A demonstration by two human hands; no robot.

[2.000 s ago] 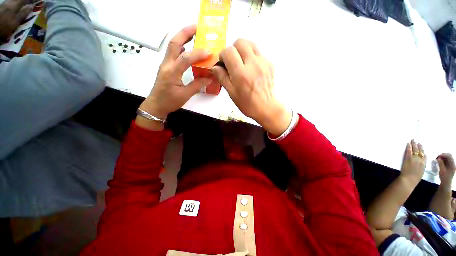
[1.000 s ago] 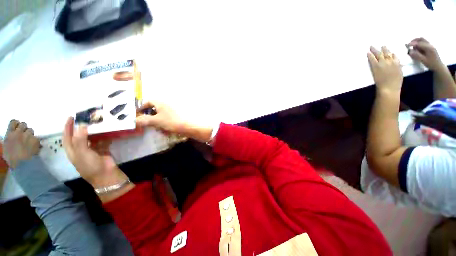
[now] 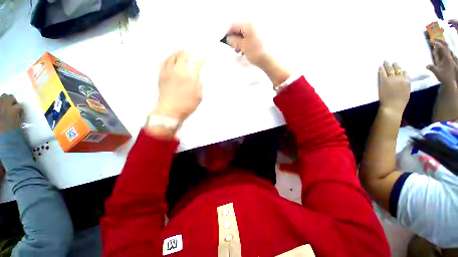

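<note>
My right hand [image 3: 247,44] is raised over the white table, fingers closed on a small tool with a dark tip [image 3: 224,39]; the rest of it is hidden. My left hand [image 3: 180,85] lies palm down over the white surface, fingertips washed out by glare. Whether it holds a white sheet cannot be told. The printed carton [image 3: 80,108], orange and black with product pictures and a QR code, lies on the table to the left of my left hand, touched by neither hand.
A black-rimmed bag [image 3: 75,17] lies at the far left. Small dark pieces [image 3: 41,149] lie near the left table edge beside a person's grey sleeve [image 3: 37,175]. At the right, a person's hands [image 3: 394,85] are at the table, with a small orange box [image 3: 434,32].
The carton is out of my hands and lies further left, turned to show its orange side. Both my hands have moved right, the right one also further up the table.
</note>
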